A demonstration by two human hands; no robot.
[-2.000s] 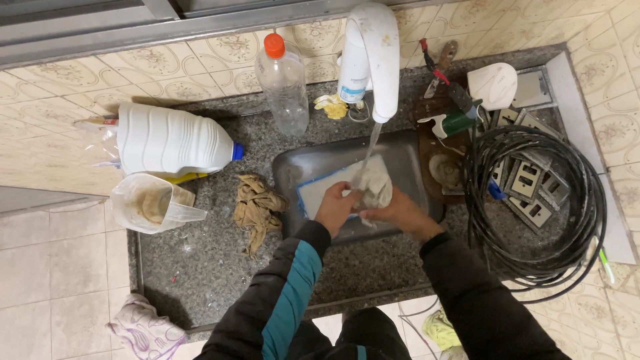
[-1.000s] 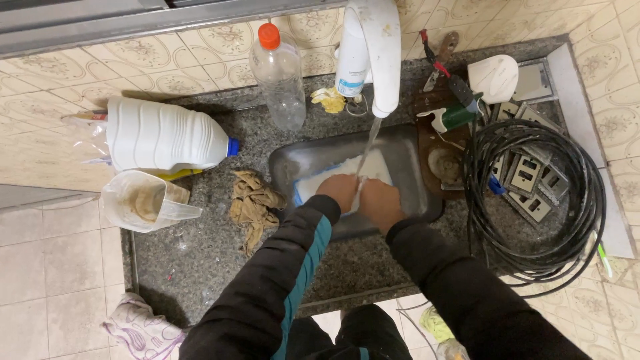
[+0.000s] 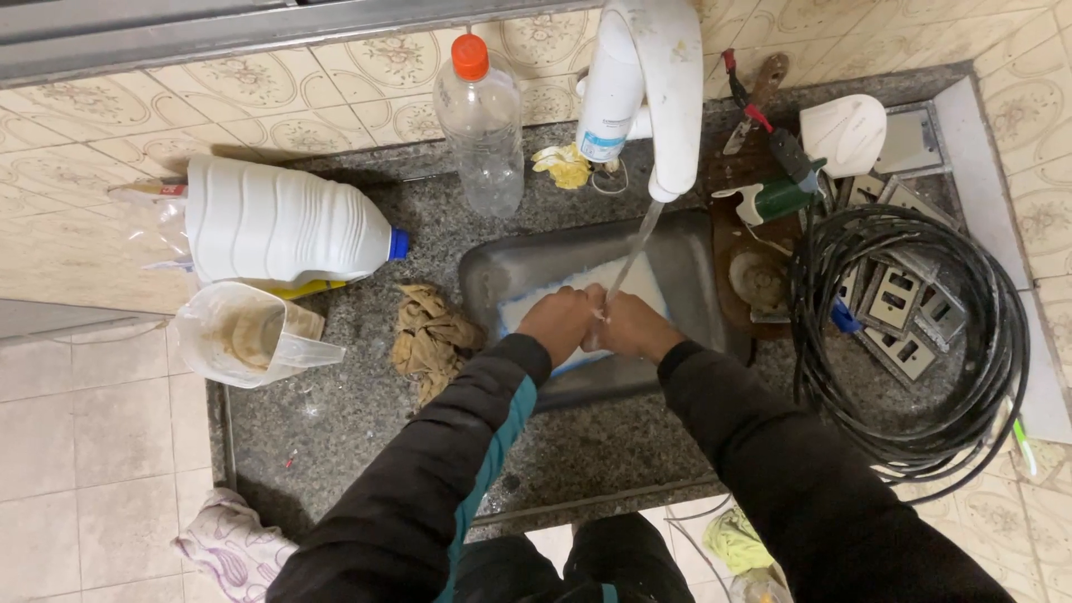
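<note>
My left hand (image 3: 559, 322) and my right hand (image 3: 634, 322) are pressed together under the stream from the white faucet (image 3: 677, 109). Both are closed around something wet that is mostly hidden; a greyish cloth shows in them in the oldest head view. Below them, in the dark sink basin (image 3: 691, 251), lies a white flat piece with blue edges (image 3: 645, 280). A crumpled brown cloth (image 3: 431, 339) rests on the granite counter, left of the basin.
Left stand a white jug (image 3: 280, 222) and a stained plastic measuring jug (image 3: 243, 335). Behind are a clear bottle with red cap (image 3: 481, 134) and a yellow crumpled item (image 3: 563, 166). Right lie a black cable coil (image 3: 808, 335), outlet plates (image 3: 896, 297) and a green-handled tool (image 3: 775, 201).
My hands have closed more tightly together under the water, and the greyish cloth seen two seconds ago is now mostly hidden between them.
</note>
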